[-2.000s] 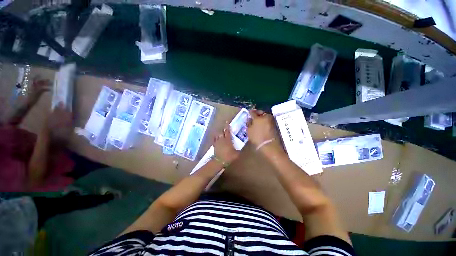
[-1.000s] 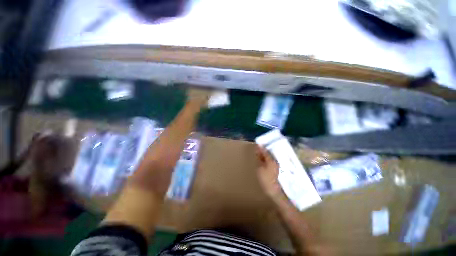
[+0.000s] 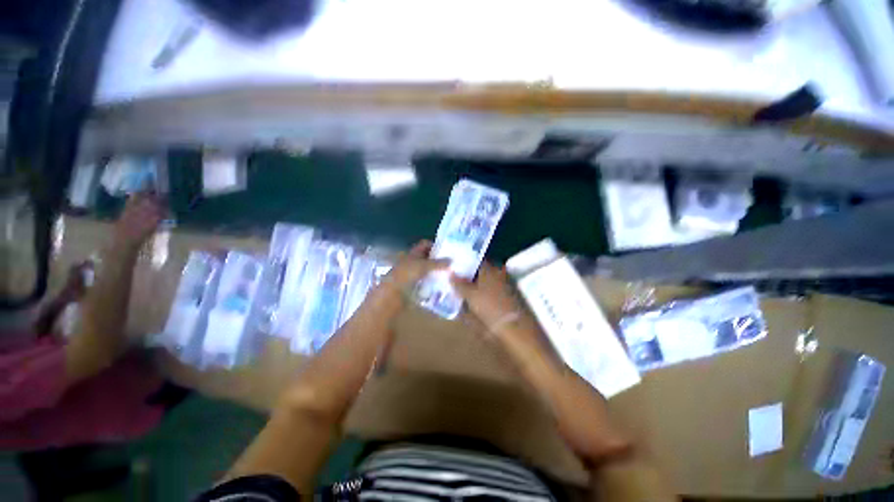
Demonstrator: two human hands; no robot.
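My left hand (image 3: 414,272) and my right hand (image 3: 484,296) both hold one clear blister tray (image 3: 469,231) by its lower end, in front of me at the belt's near edge. The tray is tilted, with a white patch and blue and dark contents showing. A white carton (image 3: 573,319) lies on the cardboard just right of my right hand, not touched by it. Several filled packs (image 3: 322,294) overlap in a row left of my left hand; my forearm partly hides the row's right end.
The green conveyor belt (image 3: 544,207) carries packs and white pieces. Another tray (image 3: 694,328), a white card (image 3: 766,429) and a pack (image 3: 845,416) lie on the cardboard at right. A slanting grey brace (image 3: 745,263) crosses at right. Another person's arm (image 3: 110,270) reaches toward the belt at left.
My left hand has come back from the belt to the tray. My right hand has left the white carton and now grips the tray too. The pack seen lying mid-ledge a second ago no longer shows there.
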